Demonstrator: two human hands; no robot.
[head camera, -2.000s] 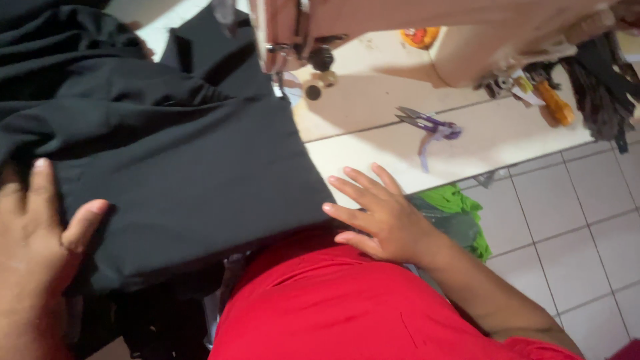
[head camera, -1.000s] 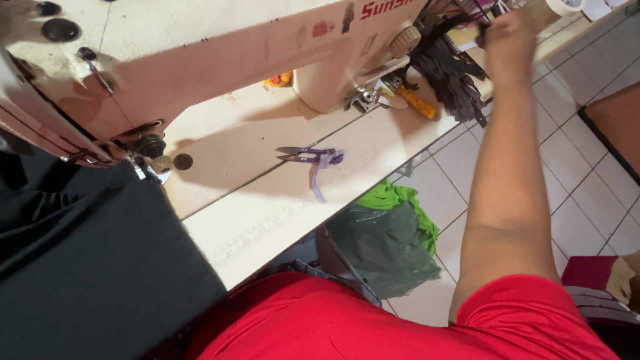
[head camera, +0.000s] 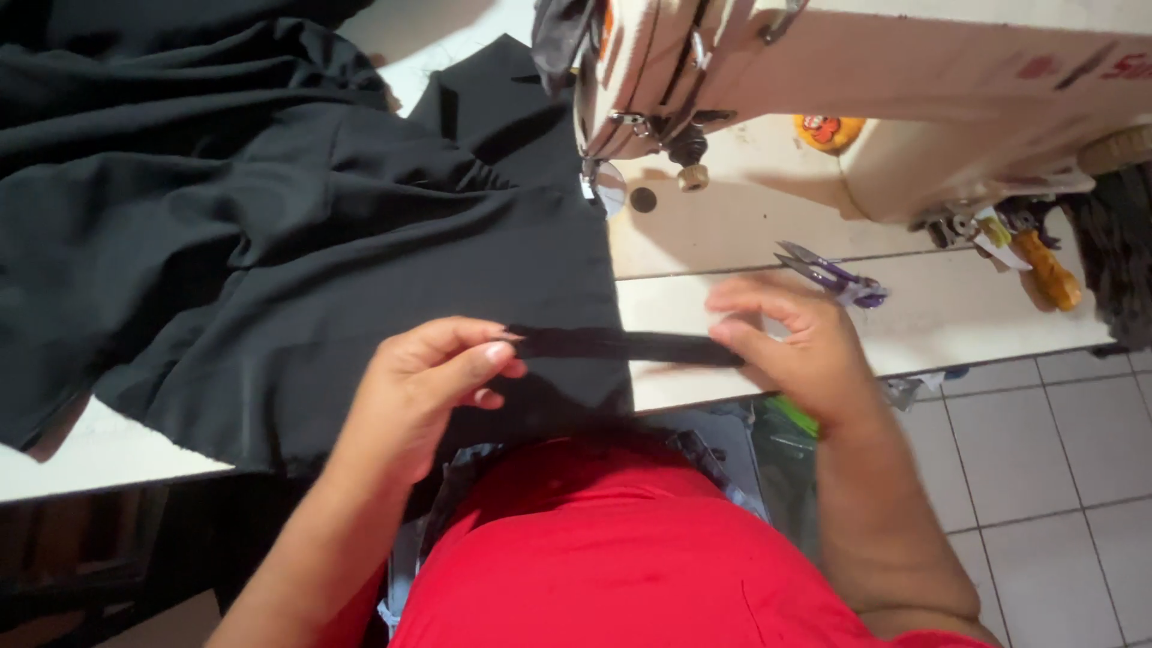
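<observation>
A narrow black fabric strip (head camera: 621, 346) is stretched between my two hands, above the front edge of the sewing table. Its left end is pinched between thumb and fingers of my left hand (head camera: 441, 373). At the right end, my right hand (head camera: 792, 342) holds it, slightly blurred. Beneath and to the left lies a large piece of black fabric (head camera: 432, 261), wrinkled at the left, its right part reaching the needle area of a white sewing machine (head camera: 864, 72). Purple-handled thread snips (head camera: 832, 274) rest on the table just beyond my right hand.
A yellow-orange round object (head camera: 826, 131) sits behind, by the machine's arm. At the table's right are an orange-handled tool (head camera: 1048, 270) and a bundle of dark strips (head camera: 1116, 243). A dark bag with green material (head camera: 787, 450) hangs below the edge, over a tiled floor (head camera: 1017, 450).
My right hand has come back from the dark strips at the far right and now holds a black strip. My left hand, flat on the black fabric two seconds ago, grips the strip's other end.
</observation>
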